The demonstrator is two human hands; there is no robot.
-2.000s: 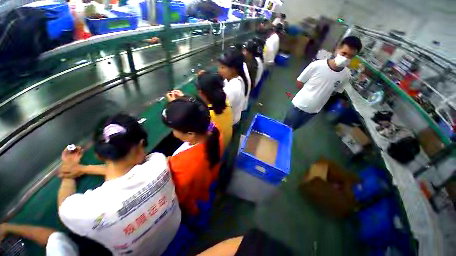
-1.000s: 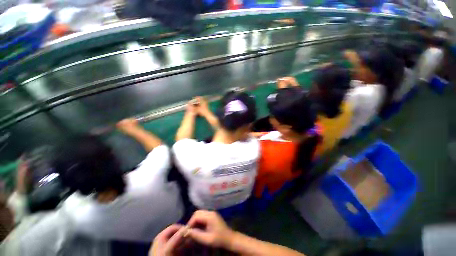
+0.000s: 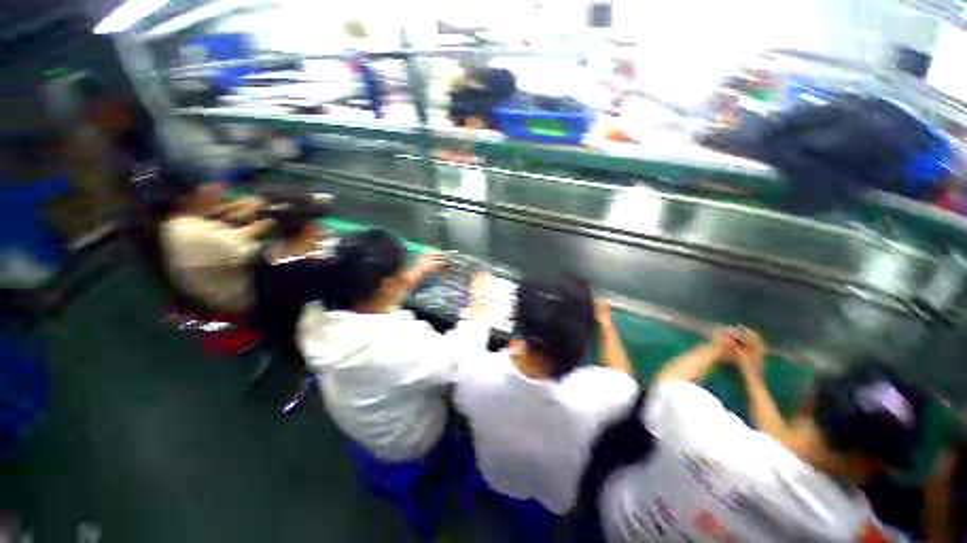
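Observation:
Neither of my hands shows in this frame. Nearest in front of me, seated workers in pale tops lean over the green bench edge (image 3: 652,332). A flat tray or sheet (image 3: 458,288) with pale and dark marks lies on the bench before two of them, partly hidden by their arms. The worker at the right holds both hands (image 3: 739,342) together above the bench; what they hold is too blurred to tell.
The dark shiny conveyor (image 3: 551,231) runs behind the bench between metal rails. An overhead shelf holds a blue bin (image 3: 543,123) and a dark soft bundle (image 3: 848,143). Blue stools (image 3: 398,483) stand under workers. Green floor (image 3: 180,424) lies at left, with blurred blue shapes at its edge.
The view has swung left along the line. My two hands, pinched together at the bottom a second ago, have left the picture. The blue tote on the right is out of view.

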